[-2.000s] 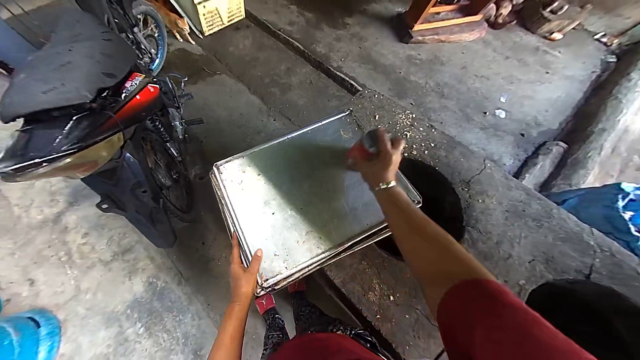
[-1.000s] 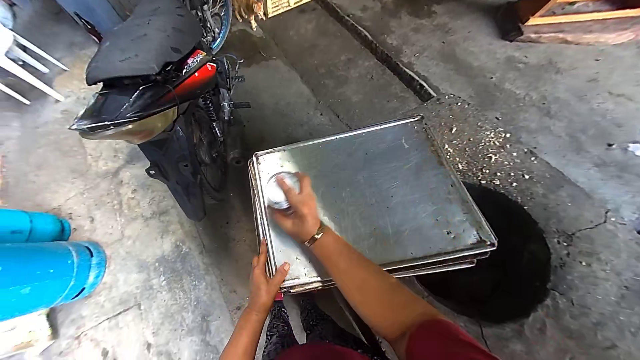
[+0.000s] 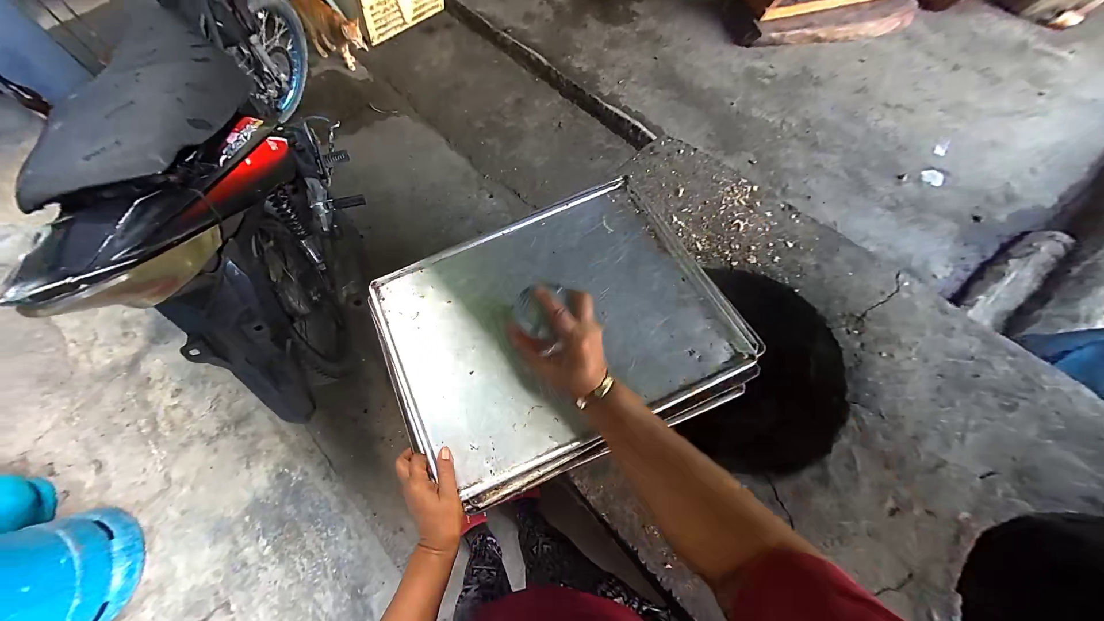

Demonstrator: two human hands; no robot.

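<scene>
A stack of several metal baking trays lies tilted in front of me, its far right corner side over a round black patch or opening. My left hand grips the near left corner of the stack, thumb on top of the rim. Over the middle of the top tray, my right hand holds a round, can-like object, blurred, against or just above the metal. The tray's surface bears small dark crumbs and scratches. A bracelet is on my right wrist.
A parked motorcycle stands at the left, with a cat and yellow crate behind. Blue gas cylinders lie lower left. Crumbs litter the concrete beside the round black area. A floor channel runs beyond.
My right hand has moved with the round object from the tray's left part to its middle; earlier it was near the right side. My left hand stays at the tray's corner.
</scene>
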